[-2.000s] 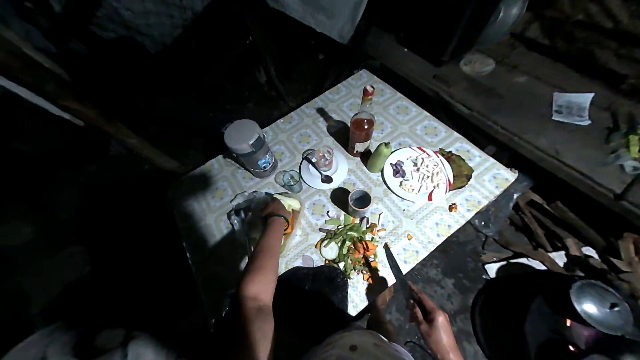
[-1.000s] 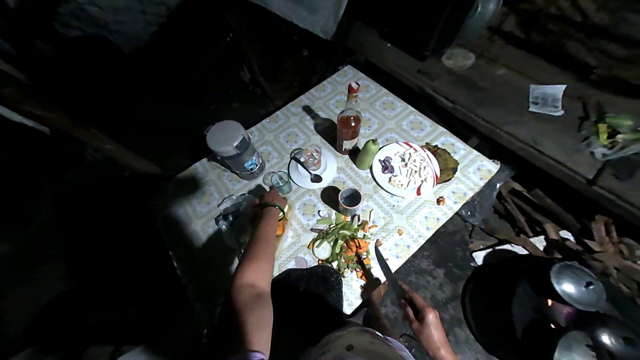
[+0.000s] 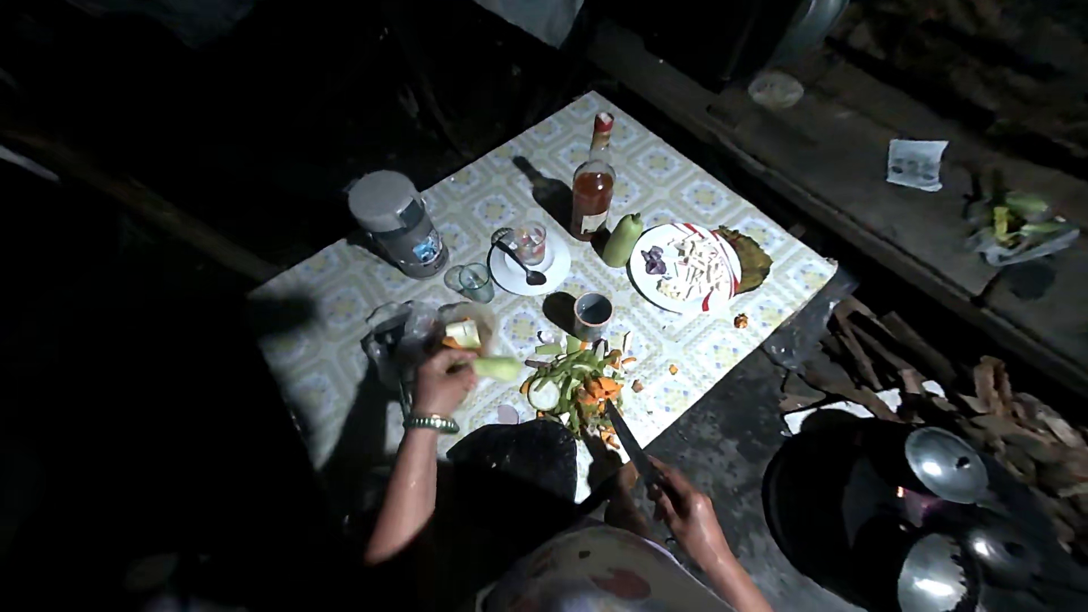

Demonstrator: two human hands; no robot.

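Note:
My left hand, with a beaded bracelet at the wrist, holds a pale green vegetable piece over the left part of the table. Just beyond it are a clear plastic bag and a cut pale piece with orange. My right hand grips a knife by its handle, the blade pointing up and left toward a heap of green and orange peelings. A dark rounded object lies at the near table edge between my hands.
On the patterned tablecloth stand a grey jug, a bottle, a saucer with a glass and spoon, a green vegetable, a cup and a plate of white strips. Lidded pots and firewood are at right.
My left hand has come back from the plastic bag, and a pale green piece now shows in it. The knife stays in my right hand.

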